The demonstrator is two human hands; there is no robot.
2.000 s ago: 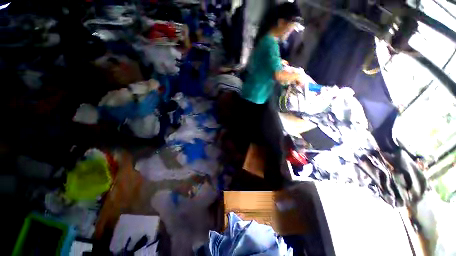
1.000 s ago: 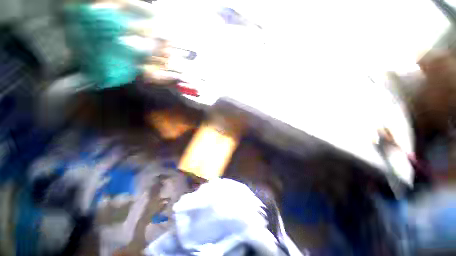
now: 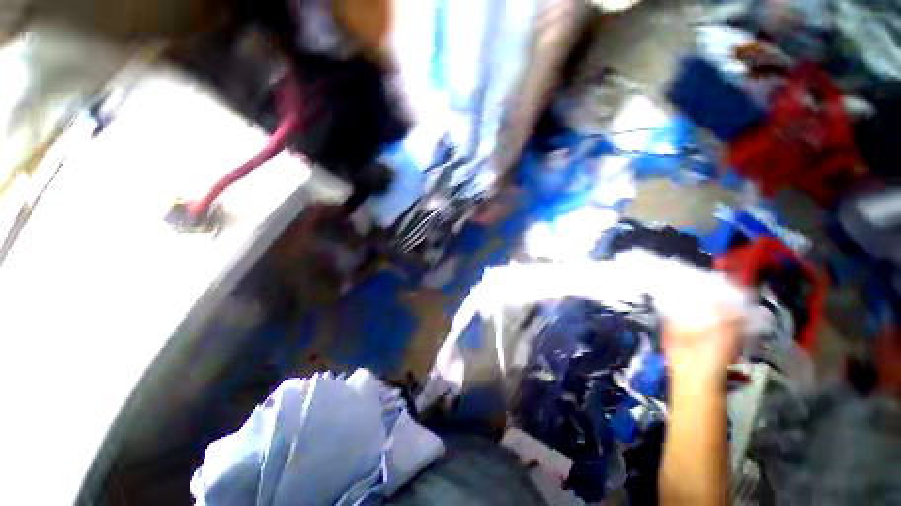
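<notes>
A bundle of pale blue-white cut pieces [image 3: 306,445] shows at the lower left, fanned out against my body. My left hand is not in view. My right forearm reaches up from the bottom right, and my right hand [image 3: 703,301] is blurred and overexposed at the white rim of a sack or cloth [image 3: 583,279]. The hand merges with the white, so its fingers and grip cannot be told. Dark blue scraps [image 3: 583,380] lie inside or beneath this white rim.
A long white table [image 3: 128,267] runs along the left, with a dark reddish cord [image 3: 259,158] across its end. Blue and white cloth scraps [image 3: 573,198] cover the floor ahead. Red cloth [image 3: 800,138] lies at the upper right. Striped pale cloth [image 3: 459,79] shows at the top.
The view has swung round, so the table is now at the left and the person in green is gone from view. My right arm has come into view. The bundle now shows further left.
</notes>
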